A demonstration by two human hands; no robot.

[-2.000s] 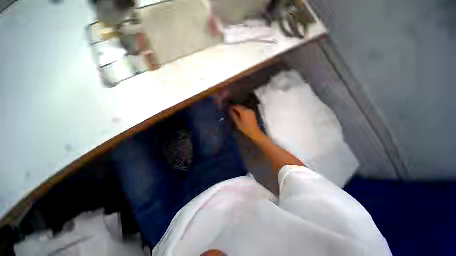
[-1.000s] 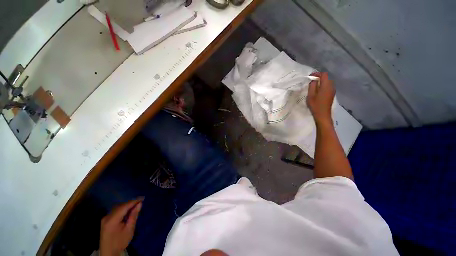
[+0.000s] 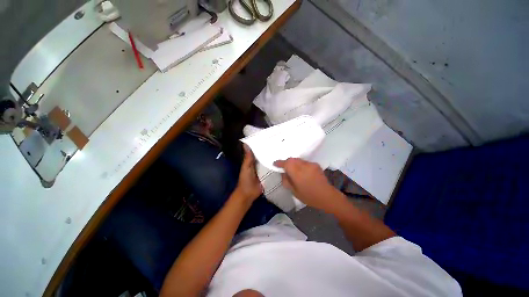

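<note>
A white garment panel (image 3: pixel 290 139) is held up over the right side of my lap, with a folded, rounded part uppermost and double stitch lines below. My left hand (image 3: pixel 249 177) grips its left edge. My right hand (image 3: pixel 299 177) pinches its lower edge, fingers partly hidden by the cloth. More white cloth (image 3: pixel 342 107) with double stitch lines lies just beyond it, on a white board or panel at the right. I cannot tell whether the held panel is joined to that cloth.
The white sewing table (image 3: pixel 124 133) curves along the left, with needle plate (image 3: pixel 43 148), red stick (image 3: pixel 136 50), white paper pieces (image 3: pixel 185 46) and scissors (image 3: pixel 251 10) at its far right corner. A grey wall (image 3: pixel 441 64) and blue surface (image 3: pixel 464 214) are at the right.
My left hand has come from the lower left to the panel's left edge. My right hand has moved left and nearer, and the panel is now lifted from the pile between both hands.
</note>
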